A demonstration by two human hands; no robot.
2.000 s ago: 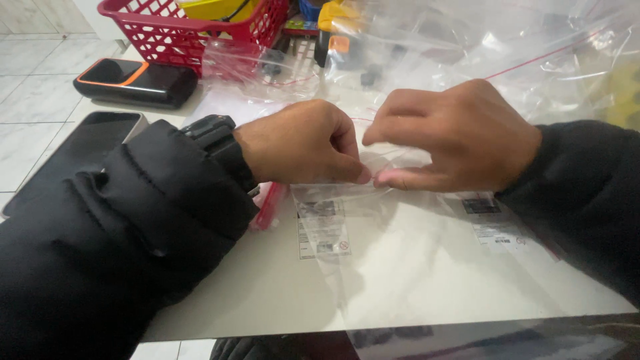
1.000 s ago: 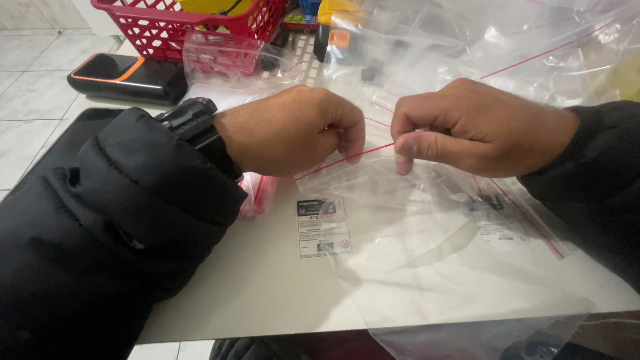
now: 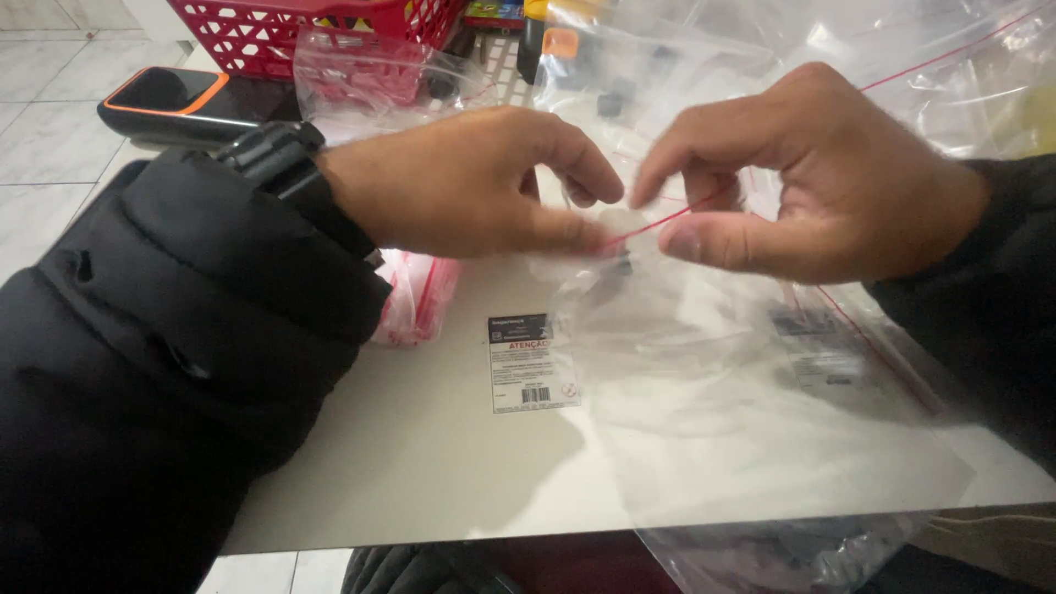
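Observation:
A clear plastic zip bag (image 3: 701, 346) with a red zip line hangs between my hands, its lower end lying over the table's front edge. My left hand (image 3: 487, 181) is at the left end of the red line, thumb against the bag, fingertips blurred. My right hand (image 3: 808, 181) is on the right part of the line, its thumb in front and fingers curled behind. A printed paper label (image 3: 535, 363) with a barcode lies on the white table just left of the bag. Another label (image 3: 825, 355) shows through plastic at the right.
A red plastic basket (image 3: 330, 37) stands at the back left, beside a black device with an orange rim (image 3: 181, 103). Bags with red strips (image 3: 412, 297) lie by my left wrist. A heap of clear bags (image 3: 916, 58) covers the back right. The table's front edge (image 3: 429, 540) is near.
The bag's red zip line has come up between my hands, and its lower end hangs over the front edge. My right hand's fingers are spread wider from its thumb than one second ago.

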